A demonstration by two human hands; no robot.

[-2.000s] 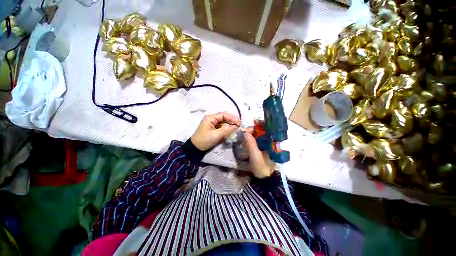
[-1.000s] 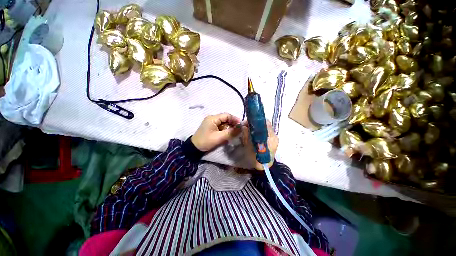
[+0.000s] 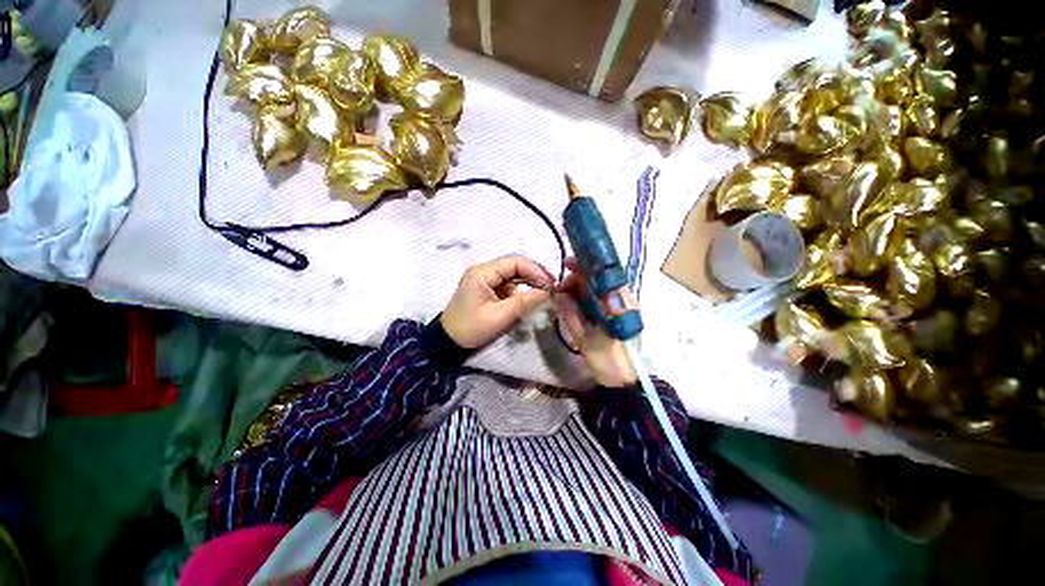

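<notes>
My right hand [image 3: 596, 343] is around the dark teal glue gun [image 3: 595, 254], whose copper-coloured nozzle points up and away from me. A pale glue stick [image 3: 676, 435] trails from its back over my right forearm. My left hand [image 3: 487, 302] has thumb and forefinger pinched together, and its fingertips meet those of my right hand. A tiny piece seems to be between the fingertips; it is too small to make out. Gold bud-shaped ornaments [image 3: 364, 169] sit in a cluster at left. More gold ornaments [image 3: 865, 235] lie in a large pile at right.
The black cord [image 3: 344, 226] with an inline switch [image 3: 275, 250] curves around the left cluster. A cardboard box [image 3: 562, 44] stands at the back. Patterned strips [image 3: 644, 223] lie right of the gun. A grey-white ring [image 3: 756, 252] sits on cardboard [image 3: 691, 254]. A white bag [image 3: 71, 189] lies at left.
The glue gun first swung from upright at right to tilted left, its nozzle moving left; it now slants with its rear further right. Both hands stay close together.
</notes>
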